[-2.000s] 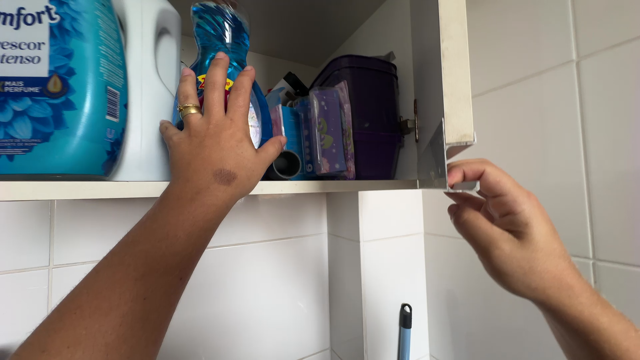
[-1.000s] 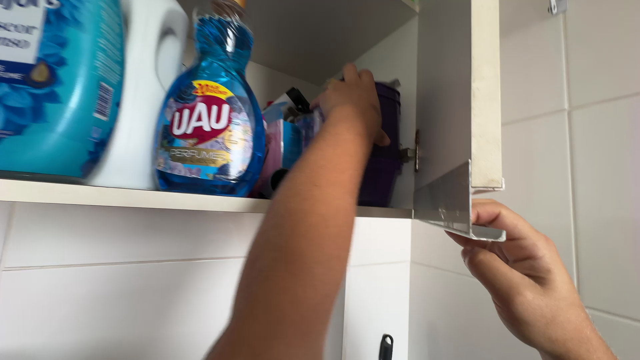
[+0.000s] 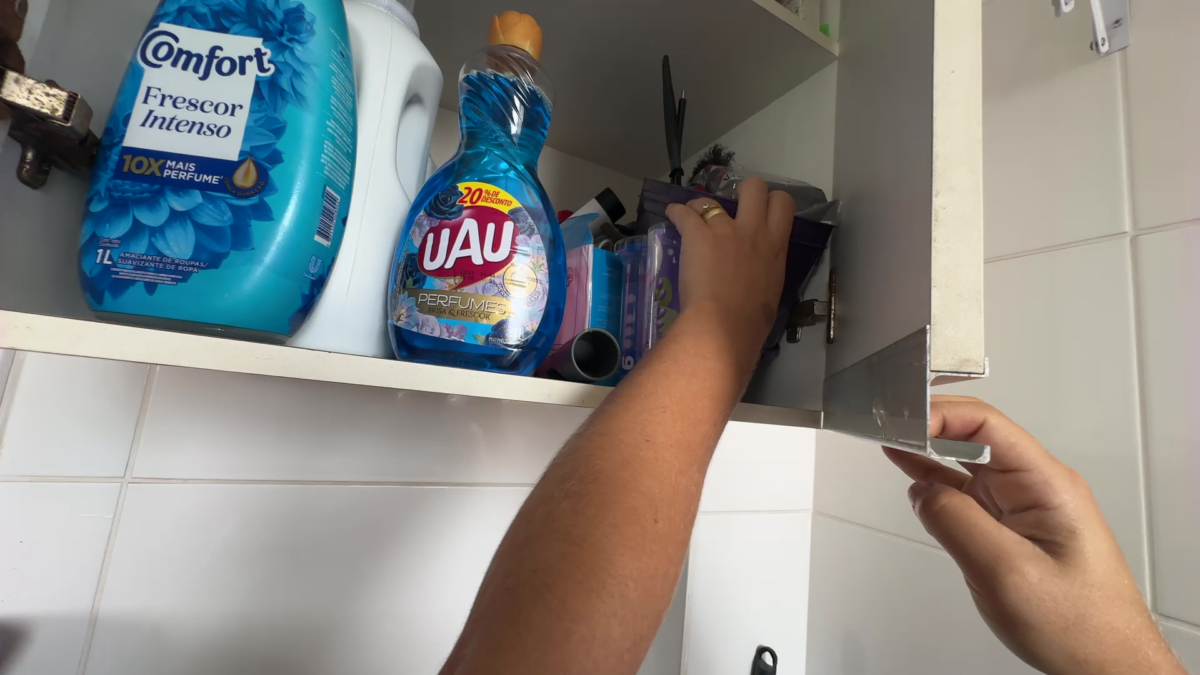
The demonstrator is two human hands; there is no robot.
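My left hand [image 3: 736,258], a ring on one finger, reaches into the wall cabinet and rests on the front of a purple container [image 3: 797,248]; whether it grips the container is unclear. Just left of the hand stand clear-and-purple packages [image 3: 647,286] and a pink and blue box [image 3: 591,281]. A blue bottle of UAU cleaner [image 3: 478,253] with an orange cap is upright near the shelf edge. My right hand [image 3: 1017,520] holds the metal edge profile [image 3: 961,452] at the bottom of the open cabinet door [image 3: 956,187], its fingers curled around it.
A large Comfort softener bottle [image 3: 220,178] and a white jug with a handle [image 3: 380,187] stand on the shelf [image 3: 281,361]. A dark tube [image 3: 593,354] lies with its round opening forward. Metal hinges [image 3: 811,317] join the door. A dark handle tip [image 3: 764,660] shows below, before white tiles.
My left hand has moved from the blue cleaner bottle to the purple container at the right. That container now leans forward, with items visible at its top. My right hand stays at the door's edge.
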